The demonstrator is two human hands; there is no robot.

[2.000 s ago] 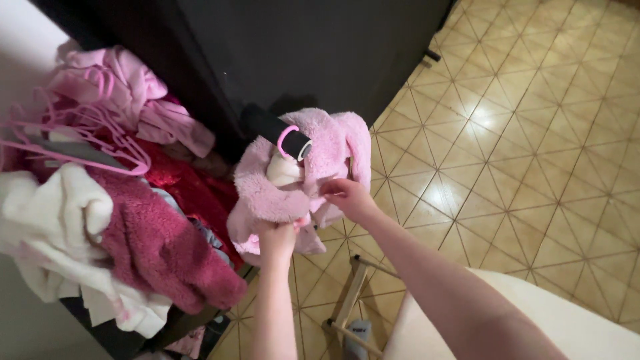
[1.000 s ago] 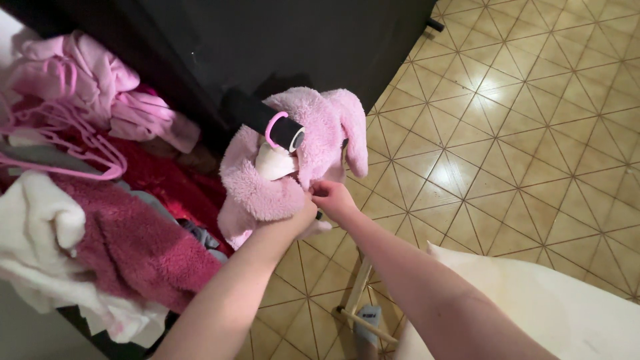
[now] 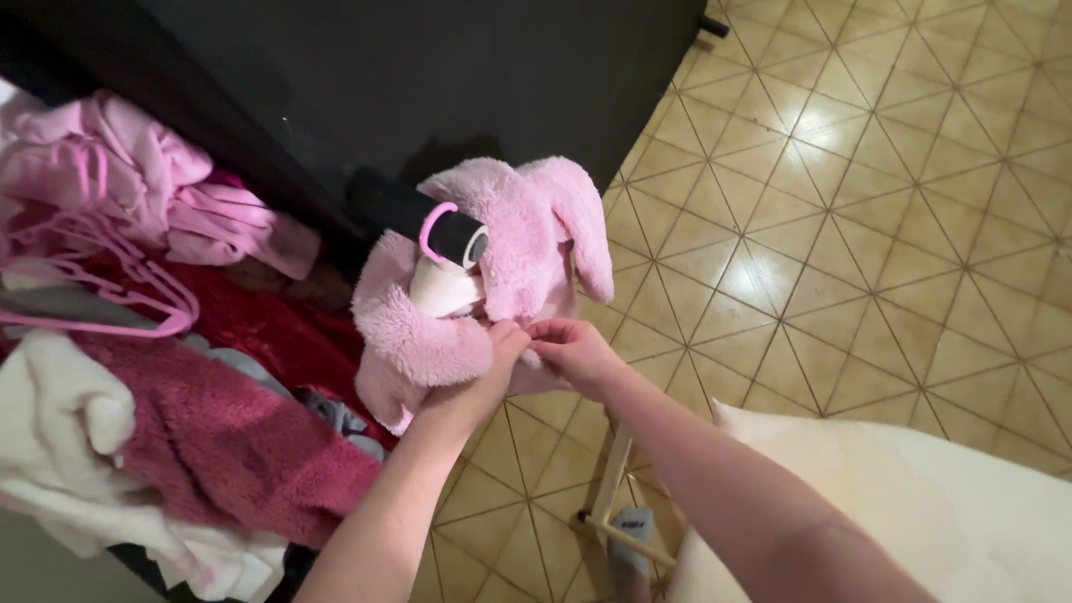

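Observation:
A fluffy pink garment (image 3: 435, 347) hangs on a pink hanger, whose hook (image 3: 434, 230) loops over a black cylindrical peg (image 3: 459, 239) on the dark panel. My left hand (image 3: 494, 360) grips the garment's front edge from below, its fingertips close together. Touching it on the right, my right hand (image 3: 569, 347) pinches the same edge between thumb and fingers. Whatever small part lies between the fingertips is hidden. Pale cloth shows inside the neck opening.
Piled clothes lie at the left: a dark pink fleece (image 3: 243, 419), a white fleece (image 3: 59, 435) and pink hangers (image 3: 126, 310). A dark panel (image 3: 502, 75) stands behind the garment. A white surface (image 3: 904, 502) is at lower right, beside a folding metal frame (image 3: 615, 477) on the tiled floor.
Two seconds ago my hands were apart on the garment; since then they have come together at its front edge. The garment still hangs from the peg.

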